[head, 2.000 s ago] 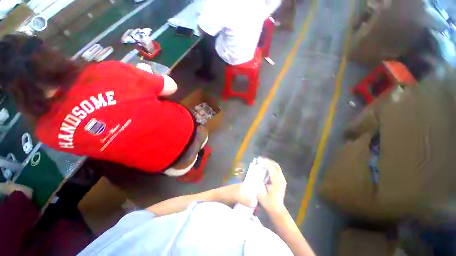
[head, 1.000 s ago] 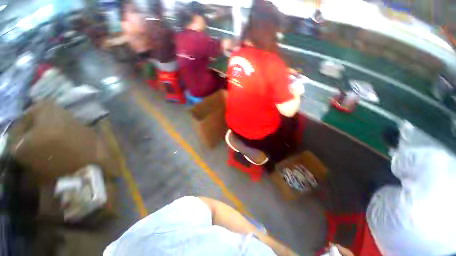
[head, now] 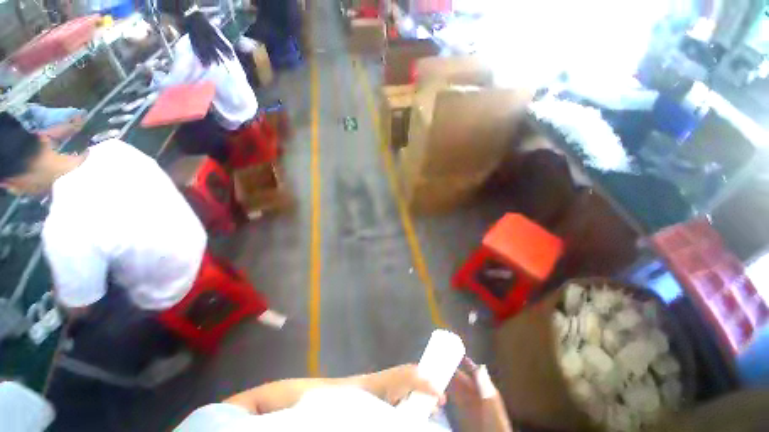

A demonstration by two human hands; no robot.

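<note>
A flat white block (head: pixel 440 361) with a rounded end is held up in front of my body at the bottom centre. My left hand (head: pixel 403 384) grips its lower part from the left. My right hand (head: pixel 475 405) is just to its right, with fingers bent and a white wrap on one finger. Whether my right hand touches the block or holds something small is too blurred to tell. Both hands are partly cut off by the lower edge or hidden by my pale sleeve.
The aisle floor (head: pixel 358 253) lies ahead between yellow lines. A red stool (head: pixel 521 245) and a carton of off-white housings (head: pixel 620 354) are on the right, by a bench with a heap of white rods (head: pixel 582 131) and a red-pink tray (head: pixel 708 274). At left, people in white (head: pixel 122 224) sit on red stools.
The view has swung from the bench with the red-shirted person to look along the aisle. My left hand and the white block have come back into clear view.
</note>
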